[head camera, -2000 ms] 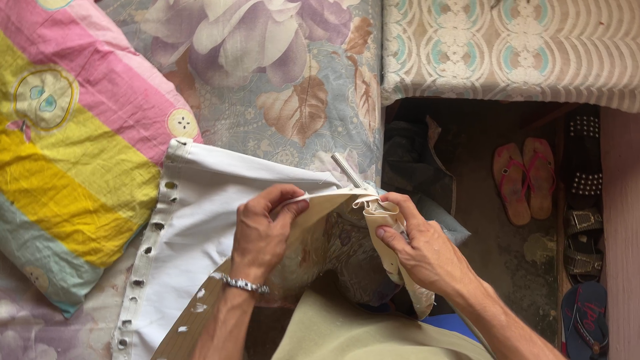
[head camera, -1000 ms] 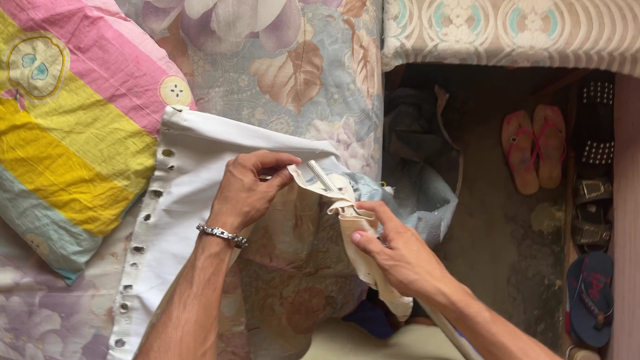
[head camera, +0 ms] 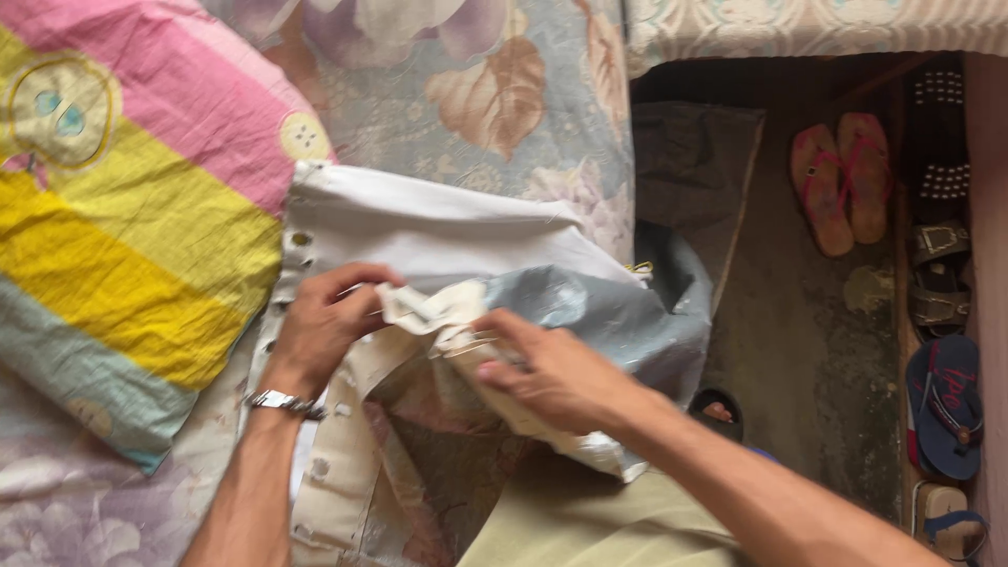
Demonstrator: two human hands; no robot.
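A white fabric panel (head camera: pixel 441 220) with a row of holes along its left edge lies on the flowered bedspread. My left hand (head camera: pixel 335 323), with a metal bracelet at the wrist, pinches the end of a cream fabric strip (head camera: pixel 409 309). A small pale, slim piece lies against that strip, blurred. My right hand (head camera: pixel 551 370) grips the gathered cream band (head camera: pixel 465 346) of the same material, close to the left hand. Grey-blue plastic sheeting (head camera: pixel 598 307) spreads behind and right of the right hand. Clear plastic and a cream holed band hang below the hands.
A striped pillow (head camera: pixel 157 205) lies at the left on the flowered bedspread (head camera: pixel 488 94). Patterned cloth (head camera: pixel 787 31) covers a surface at the top right. Pink flip-flops (head camera: pixel 839 185), a dark blue flip-flop (head camera: pixel 945 409) and several other shoes are on the floor at the right.
The grey-blue sheeting now spreads beside and behind my right hand, over part of the white panel. My hands, still on the cream material, have moved lower in the view.
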